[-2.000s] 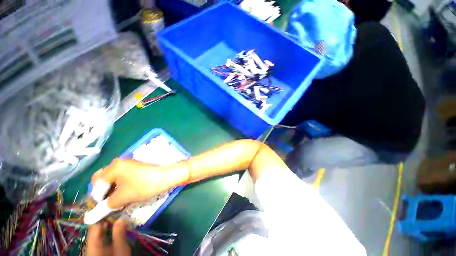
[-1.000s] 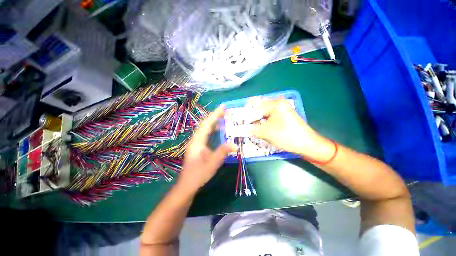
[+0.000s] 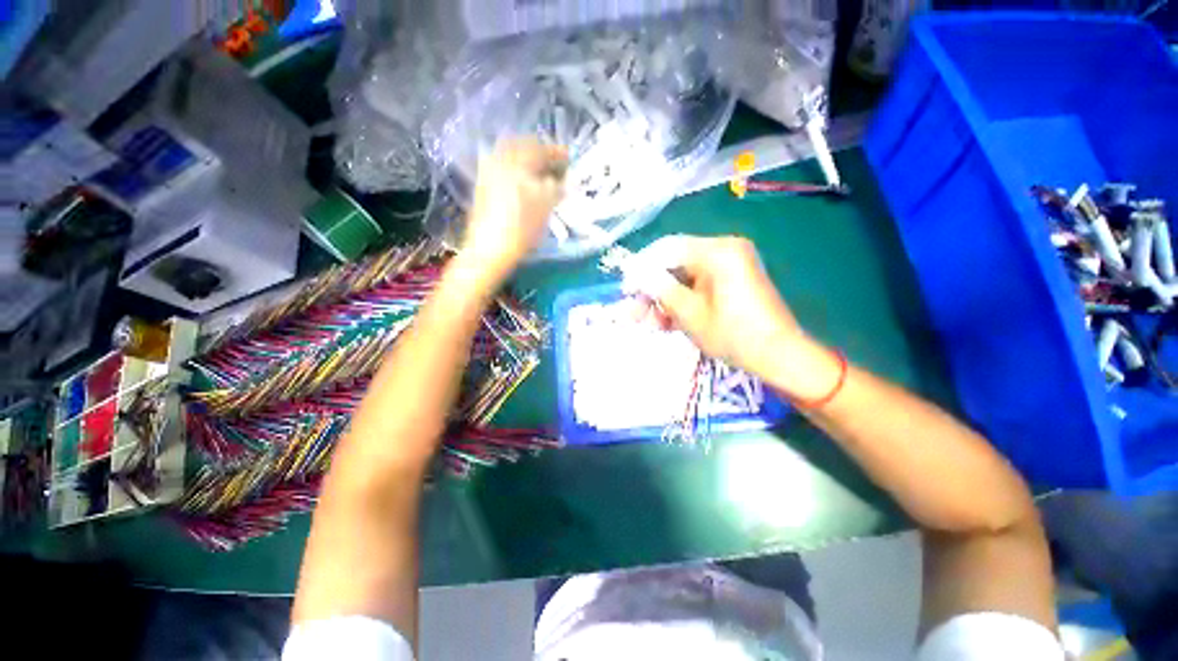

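My right hand (image 3: 723, 304) is above the blue parts tray (image 3: 565, 375), its fingers closed on a wired piece. The piece's white end (image 3: 620, 261) shows at the fingertips, and its coloured leads (image 3: 698, 407) hang down over the tray. My left hand (image 3: 514, 200) is at the clear plastic bag (image 3: 698, 149) of white pieces, beyond the tray. Its fingers are curled and blurred, and what they hold cannot be told. White pieces fill the tray.
Layered rows of coloured leads (image 3: 323, 342) lie left of the tray under my left forearm. A compartment box (image 3: 175, 413) stands at the far left. A large blue bin (image 3: 1001, 297) with wired parts is at right. A sample harness (image 3: 788, 187) lies at the back.
The view has shifted slightly. My left hand has moved from the tray's left side up to the bag. My right hand still holds the wired piece, now with its leads hanging farther right.
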